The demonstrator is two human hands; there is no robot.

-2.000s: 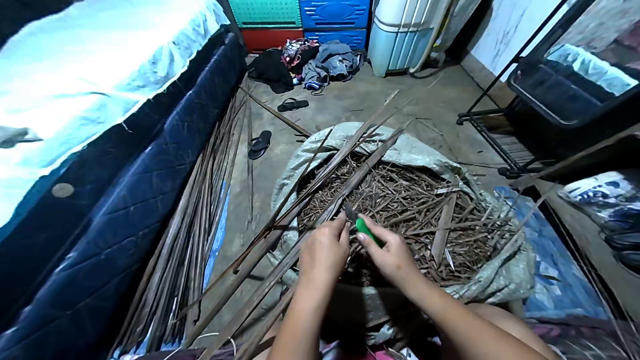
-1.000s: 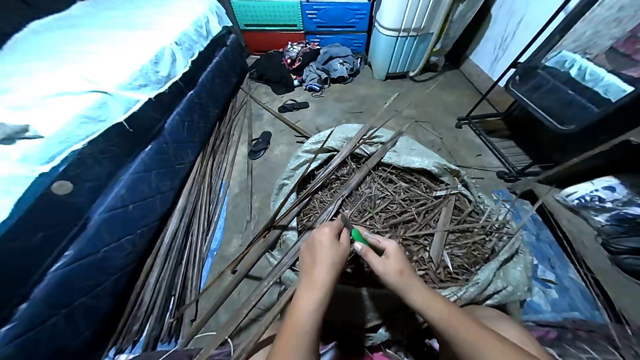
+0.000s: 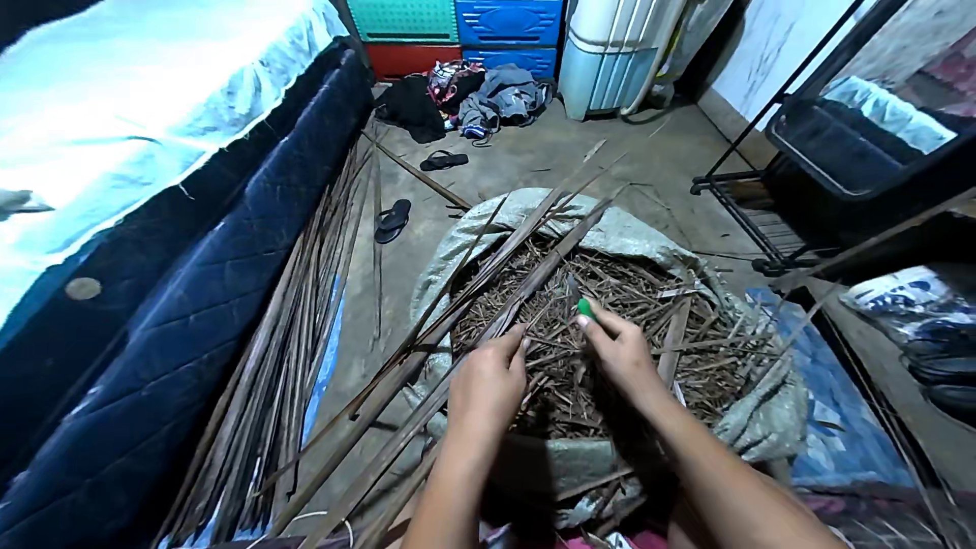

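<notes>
My left hand (image 3: 488,374) is closed on a long dry palm-leaf strip (image 3: 534,282) that slants over an open woven sack (image 3: 526,202). My right hand (image 3: 619,343) grips a small knife by its green handle (image 3: 585,308), the blade pointing up and away, a short gap from my left hand. Short dry plant cuttings (image 3: 602,389) fill the sack beneath both hands. More long strips (image 3: 381,389) lean across the sack's left rim. How much of the strip is inside my left fist is hidden.
A bundle of long dry strips (image 3: 282,366) lies beside the dark blue mattress (image 3: 198,267). Flip-flops (image 3: 393,221), piled clothes (image 3: 507,99) and plastic drawers (image 3: 509,23) are farther back. At right stand a black rack (image 3: 743,221) and bagged shoes (image 3: 900,293).
My hands were close together at the green-handled knife; now they are apart, with the knife and right hand farther right and the blade clear of my left hand.
</notes>
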